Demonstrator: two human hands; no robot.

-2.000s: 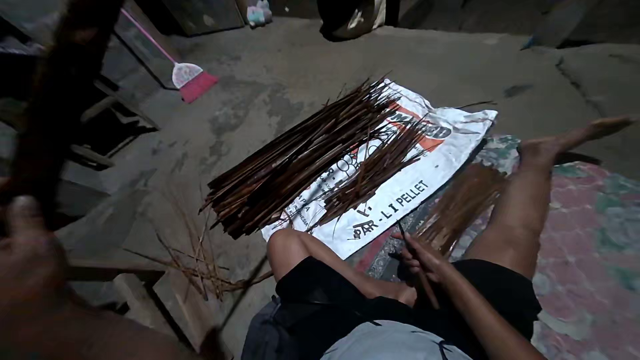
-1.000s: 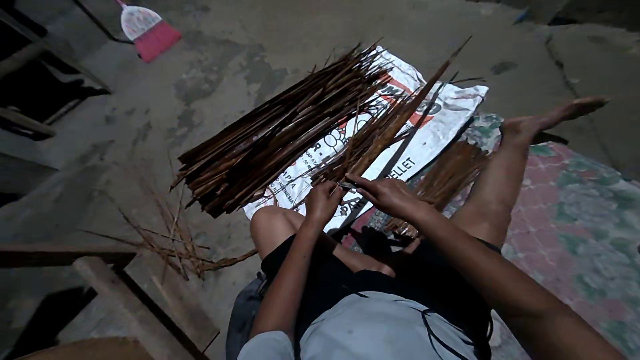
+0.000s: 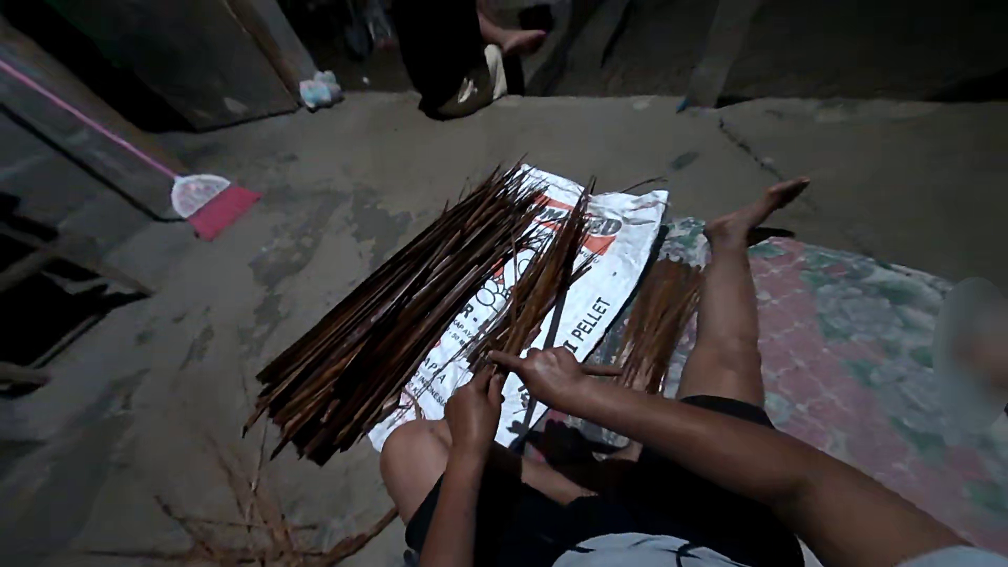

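Observation:
My left hand [image 3: 474, 408] is closed on the near end of a long brown dried leaf strip [image 3: 579, 224], which points away over the white woven sack [image 3: 639, 264]. My right hand [image 3: 551, 374] touches the strip's end beside the left fingers and grips a small tool, its brown handle [image 3: 602, 369] sticking out to the right; its blade is hard to make out. On the sack's left part and the floor lies a large pile of dark brown strips [image 3: 394, 315]. A smaller bunch [image 3: 520, 315] lies on the sack beyond my hands.
Thin brown fibres [image 3: 660, 315] lie right of the sack by my outstretched leg, on a patterned mat [image 3: 858, 346]. Scraps [image 3: 252, 528] lie on the floor at lower left. A pink and white broom [image 3: 216, 206] stands at left. Another person's foot [image 3: 521, 41] shows at the top.
Two seconds ago my left hand was at the far left by a dark upright shape, my right near my lap. Both hands have since come together over the sack's near edge, on a strip.

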